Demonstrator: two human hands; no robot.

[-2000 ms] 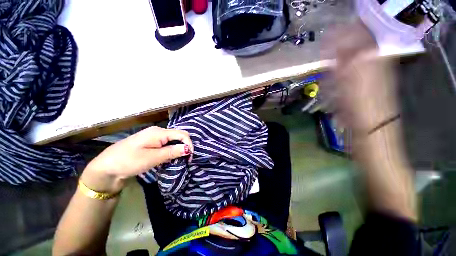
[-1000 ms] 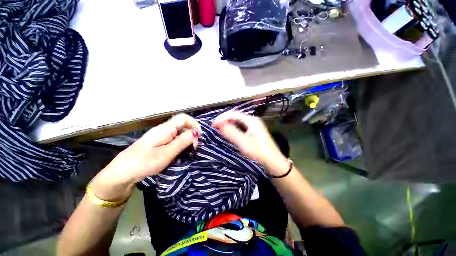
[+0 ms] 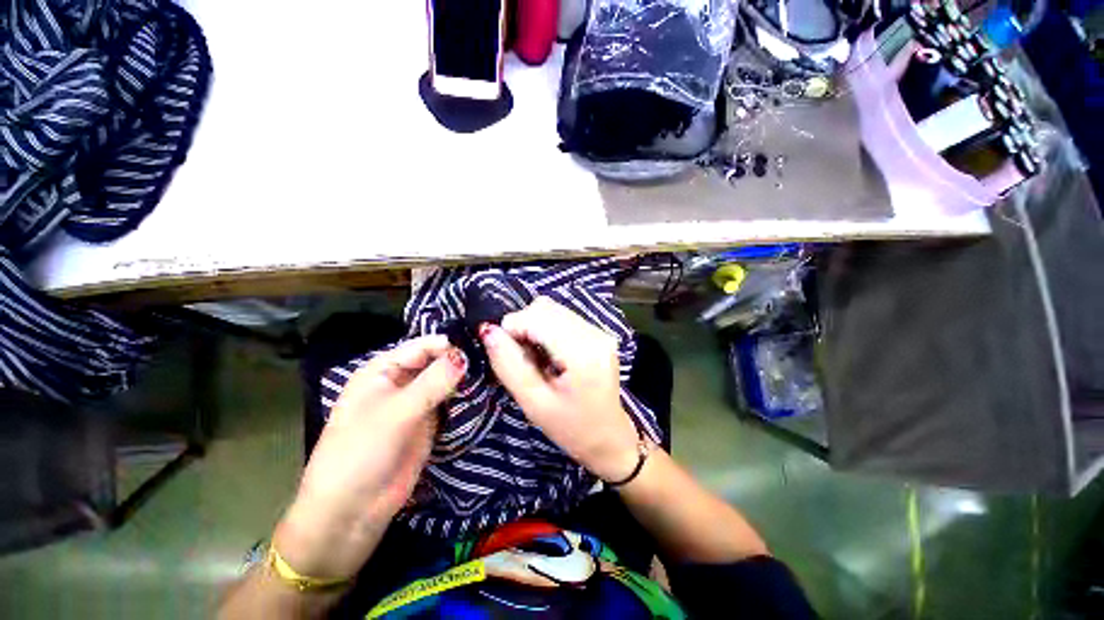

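Observation:
The navy garment with thin white stripes [image 3: 484, 466] lies bunched on the lap, below the table edge. My left hand [image 3: 378, 442], with a gold bracelet, pinches the cloth at its fingertips. My right hand [image 3: 563, 382], with a thin dark bracelet, has thumb and finger closed on the cloth close beside the left fingertips. A plain dark patch of cloth [image 3: 494, 297] shows just above the fingertips. No needle or thread can be made out.
White-topped table [image 3: 327, 182] ahead. On it are a striped garment pile [image 3: 103, 115] at left, a phone [image 3: 467, 46] on a dark stand, a plastic bag [image 3: 648, 79], small dark pieces on a grey mat [image 3: 823, 182], and a pink spool basket [image 3: 881, 115]. A blue bin [image 3: 777, 375] stands below.
My right hand was a blur far out to the right, then came back to the cloth and now meets my left fingertips. The dark patch has come into view. The camera view has shifted.

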